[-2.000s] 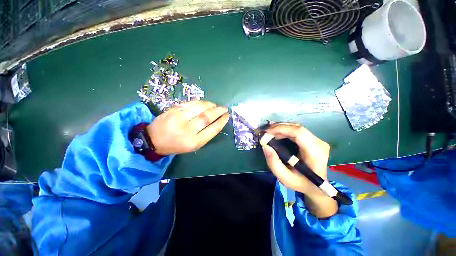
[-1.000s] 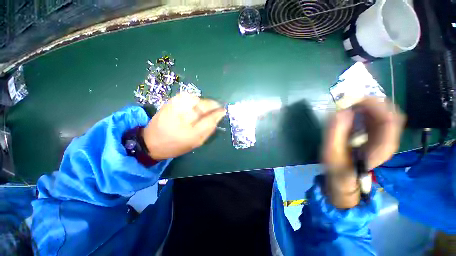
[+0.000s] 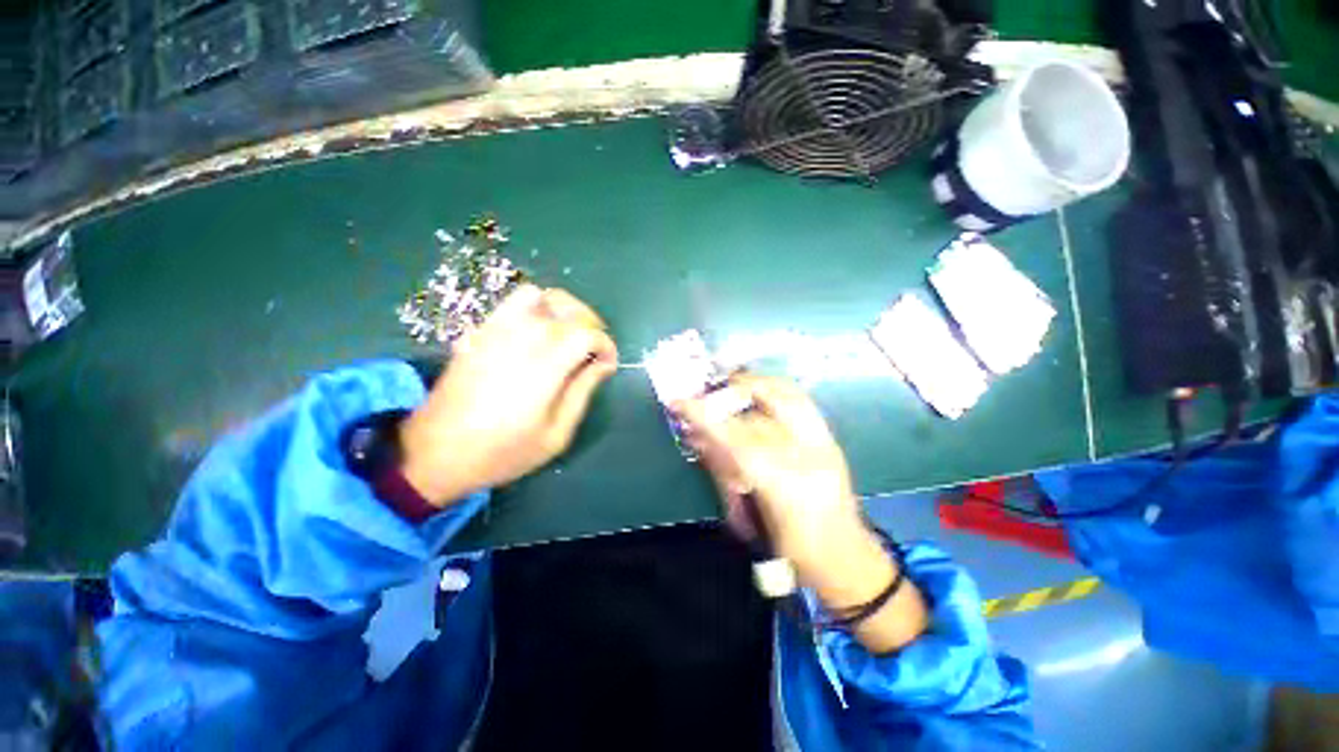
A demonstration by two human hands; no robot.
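Note:
A small circuit board (image 3: 680, 363), glaring white, lies on the green mat in front of me. My left hand (image 3: 507, 389) is left of it, its fingertips pinching a thin pale strand (image 3: 630, 364) that points at the board's left edge. My right hand (image 3: 786, 463) is at the board's right side, its fingertips on or just over it and hiding its lower part. The soldering iron (image 3: 771, 575) is tucked in my right palm; its pale band shows below the hand and its tip cannot be made out. Loose tiny parts (image 3: 463, 287) lie in a pile beyond my left hand.
Bright boards lie at right in a left piece (image 3: 928, 356) and a right group (image 3: 993, 301). Behind are a fan grille (image 3: 837, 113), a small round clear object (image 3: 696, 137) and a white tub (image 3: 1050, 135). Black equipment (image 3: 1197, 279) stands far right. A blue sleeve shows lower right.
My right hand went right to the bright boards and came back to the board in front. The boards at right are now spread apart. My left hand stays left of the work board. The view has shifted.

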